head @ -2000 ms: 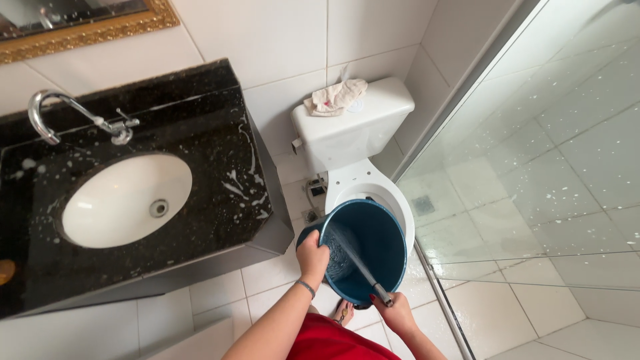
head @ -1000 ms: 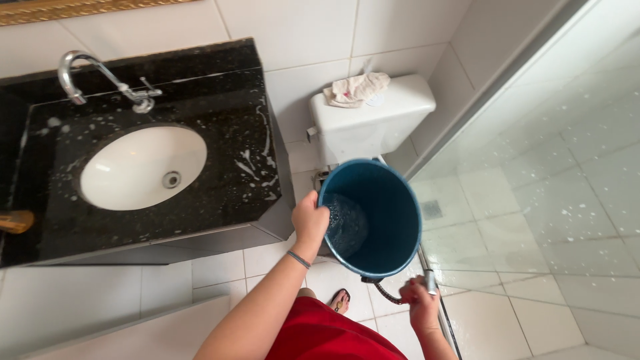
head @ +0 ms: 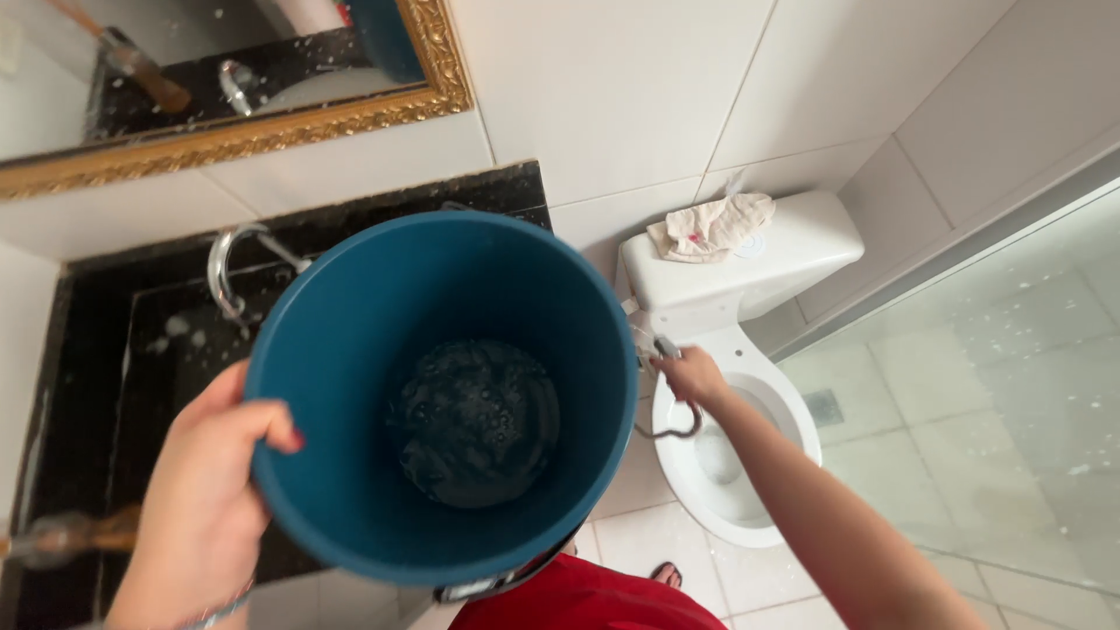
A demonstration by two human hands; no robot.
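My left hand [head: 214, 477] grips the left rim of a blue plastic bucket [head: 350, 367], thumb over the edge. A shallow amount of water [head: 477, 424] with some bubbles lies at the bucket's bottom. The bucket hides the sink basin and much of the counter. To the right, my right hand [head: 691, 376] is closed around a bidet sprayer [head: 667, 347], whose dark hose [head: 678, 431] curves beneath the hand, above the left side of the toilet bowl [head: 809, 437].
A black stone counter [head: 79, 376] carries a chrome faucet [head: 219, 271] below a gold-framed mirror [head: 350, 118]. A crumpled cloth [head: 713, 229] lies on the toilet tank [head: 822, 236]. The glass shower panel [head: 1015, 385] stands at right; a brown handled object [head: 79, 535] is at lower left.
My left hand has brought the bucket from beside the toilet leftward, over the counter. My right hand has moved away from the bucket to the toilet's left side with the sprayer.
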